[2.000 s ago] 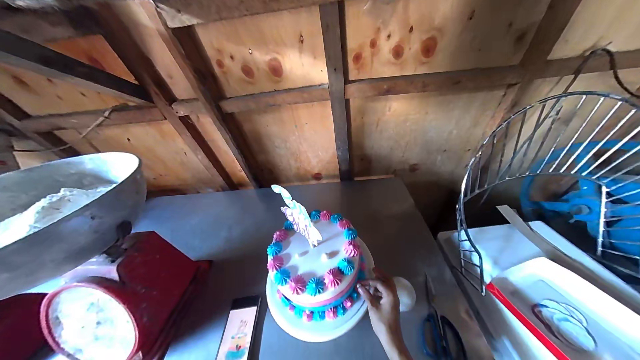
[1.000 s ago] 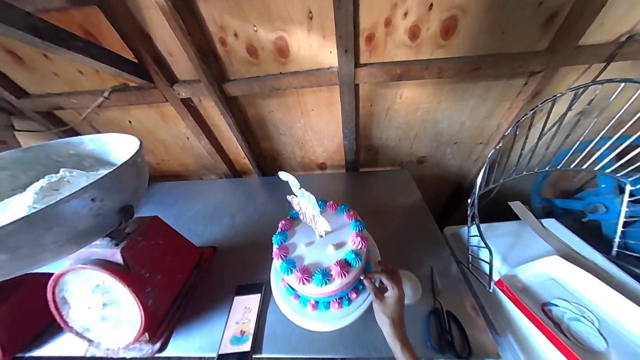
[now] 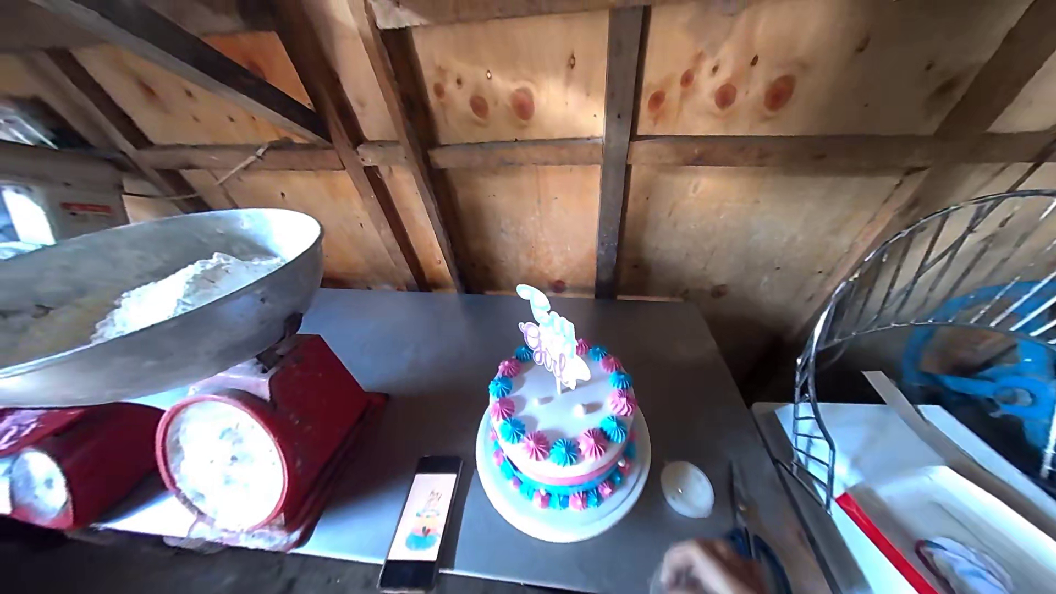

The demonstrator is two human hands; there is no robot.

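Observation:
A round white cake (image 3: 564, 421) with pink and blue piped rosettes stands on a white round cake board (image 3: 544, 528) on the metal table. A pastel cake topper (image 3: 551, 337) is upright in its top. My right hand (image 3: 709, 568), blurred at the bottom edge, is beside the handles of blue-handled scissors (image 3: 755, 544); whether it holds anything cannot be told. Above it lies a small white dish (image 3: 686, 489), right of the cake. A phone (image 3: 422, 524) showing a cake picture lies left of the cake. My left hand is out of view.
Red weighing scales (image 3: 272, 437) stand at the left, one bearing a large metal pan (image 3: 190, 330) of white powder. At the right are a wire fan guard (image 3: 817, 388), blue fan parts (image 3: 1015, 379) and a white box (image 3: 949, 503) with a red edge. A wooden wall rises behind the table.
My right hand has moved away from the cake's right side, down toward the bottom edge by the scissors. The small dish, partly behind the hand before, now shows whole. The view has shifted left.

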